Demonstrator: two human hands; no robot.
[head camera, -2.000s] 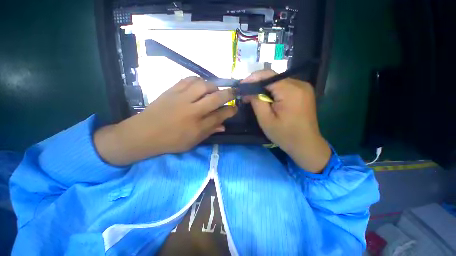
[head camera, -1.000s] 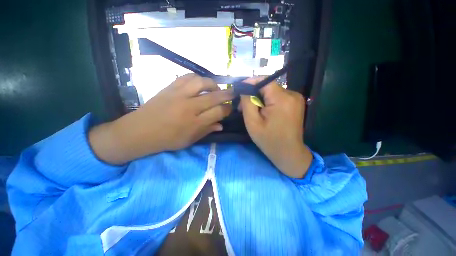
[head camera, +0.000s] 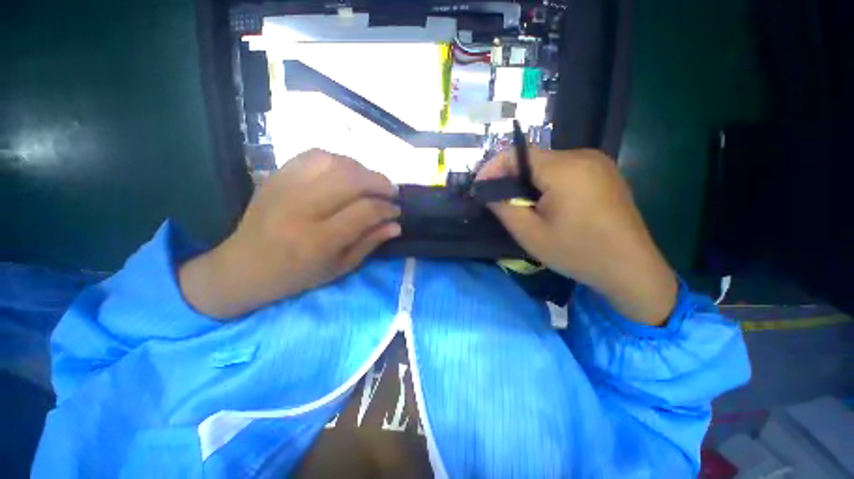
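An opened tablet lies in a black foam tray (head camera: pixel 221 112). Its bright white battery (head camera: pixel 375 75) fills the left and middle. A dark flat flex cable (head camera: pixel 365 105) runs diagonally across the battery, then level to the mainboard (head camera: pixel 515 84). My left hand (head camera: pixel 314 220) rests over the tray's near left, its fingertips at the dark near edge; I cannot tell if it holds anything. My right hand (head camera: pixel 581 210) holds a thin black pointed tool (head camera: pixel 522 154), tip up and away, with a small black piece (head camera: pixel 501 191) and a pale yellow bit at its fingers.
A dark green bench (head camera: pixel 94 122) surrounds the tray. A dark object stands on the right side. A white cable end (head camera: pixel 724 288) lies near the bench's right front edge, with yellow-black tape (head camera: pixel 796 323) beside it. White boxes (head camera: pixel 815 440) are at the lower right.
My hands have moved apart, the left one leftward off the flex cable and the right one rightward. The black tool now points more upright. The cable's right end is uncovered.
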